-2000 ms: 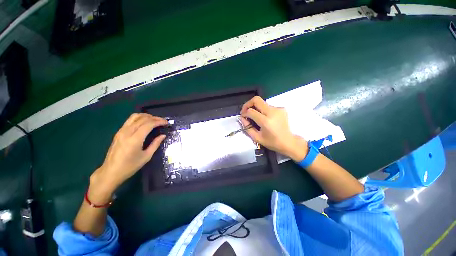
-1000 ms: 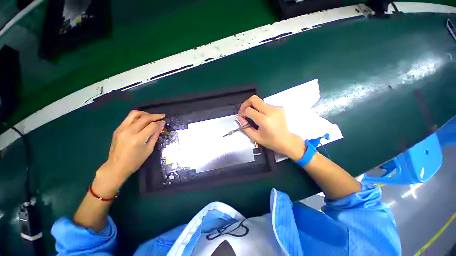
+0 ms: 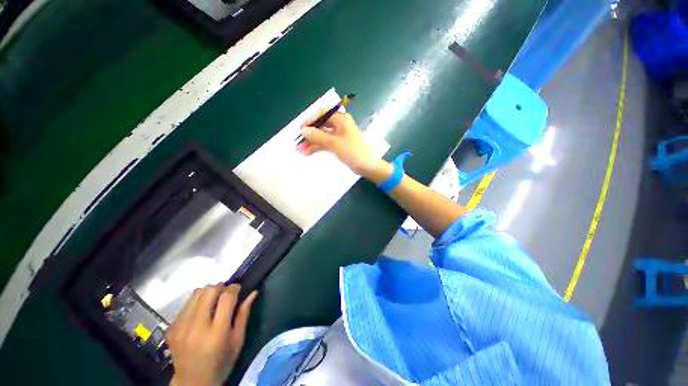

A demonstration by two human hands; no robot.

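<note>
The open tablet unit [image 3: 219, 197] lies in a black foam tray [image 3: 275, 211], tilted across the view at the lower left. Its silver battery [image 3: 196, 252] fills the middle, and a yellow label [image 3: 142, 332] sits by the circuit board [image 3: 136, 309]. My left hand [image 3: 205, 335] rests over the tray's near edge, fingers apart; its wrist is out of view. My right hand [image 3: 336, 142] holds dark tweezers [image 3: 324, 118] over the white paper [image 3: 283, 181] beside the tray. Whether anything is at the tweezer tip is too small to tell.
The green bench [image 3: 332, 60] curves away to the upper right. A white rail [image 3: 143, 143] runs along the far side, with another black tray [image 3: 226, 26] beyond it. Blue stools [image 3: 515, 113] stand on the grey floor at the right, near a yellow line [image 3: 603, 188].
The view has turned right. My right hand has moved with the tweezers from the tablet to the white paper. My left hand has left the board's upper corner for the tray's near edge.
</note>
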